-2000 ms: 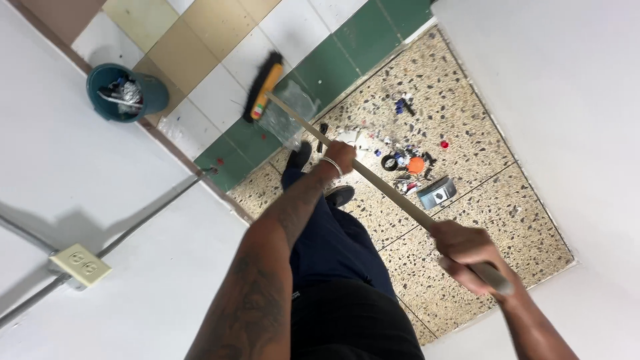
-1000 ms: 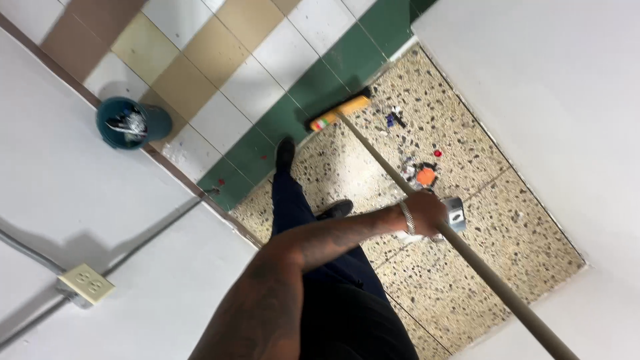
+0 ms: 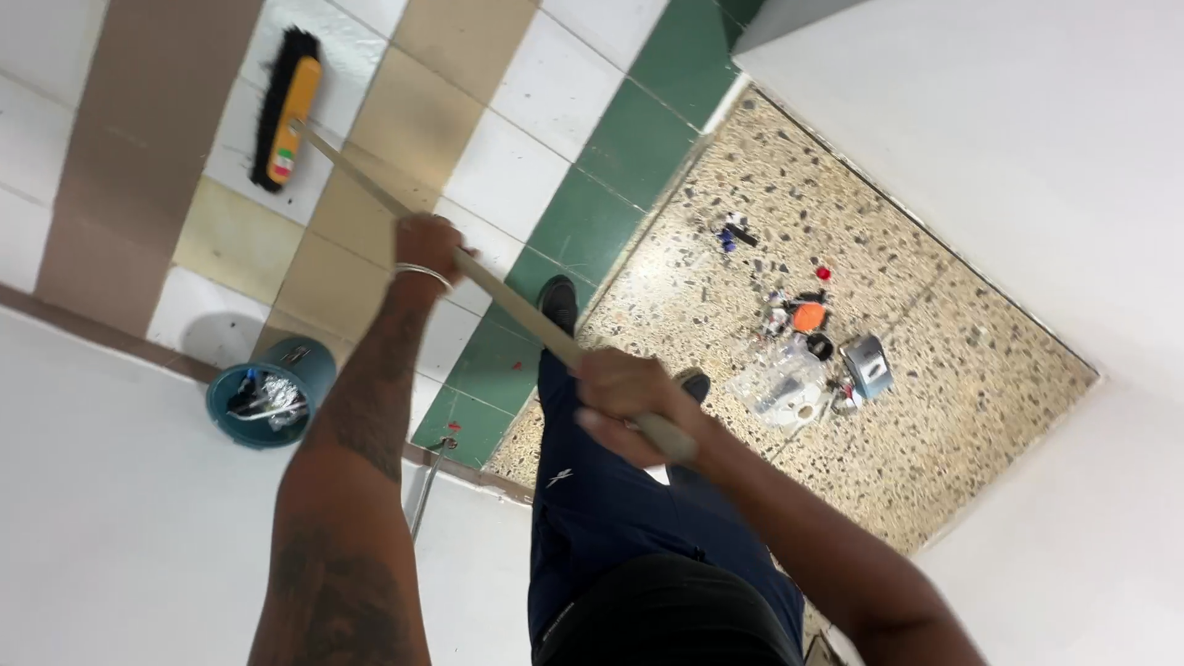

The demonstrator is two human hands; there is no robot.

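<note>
Both hands grip the pale handle of a push broom (image 3: 361,176). My left hand (image 3: 430,252), with a light bracelet at the wrist, is closed around the shaft nearer the broom head. My right hand (image 3: 638,402), somewhat blurred, holds it close to its end. The orange broom head (image 3: 294,120) with black bristles lies over the white and beige tiles at upper left. On the speckled floor to the right is a scattered heap of litter: clear plastic (image 3: 782,375), an orange round piece (image 3: 808,316), a black ring (image 3: 820,347), a grey box-like piece (image 3: 868,366) and a small red piece (image 3: 823,274).
A teal bucket (image 3: 217,407) with rubbish inside stands by the wall at lower left. White walls border the floor. Small blue and black scraps (image 3: 729,239) lie near the row of green tiles (image 3: 638,139). My dark shoes (image 3: 558,302) are below the broom handle.
The broom head has moved from the green tile edge by the speckled floor to the white and beige tiles at upper left. My right hand, out of sight one second ago, shows again on the handle.
</note>
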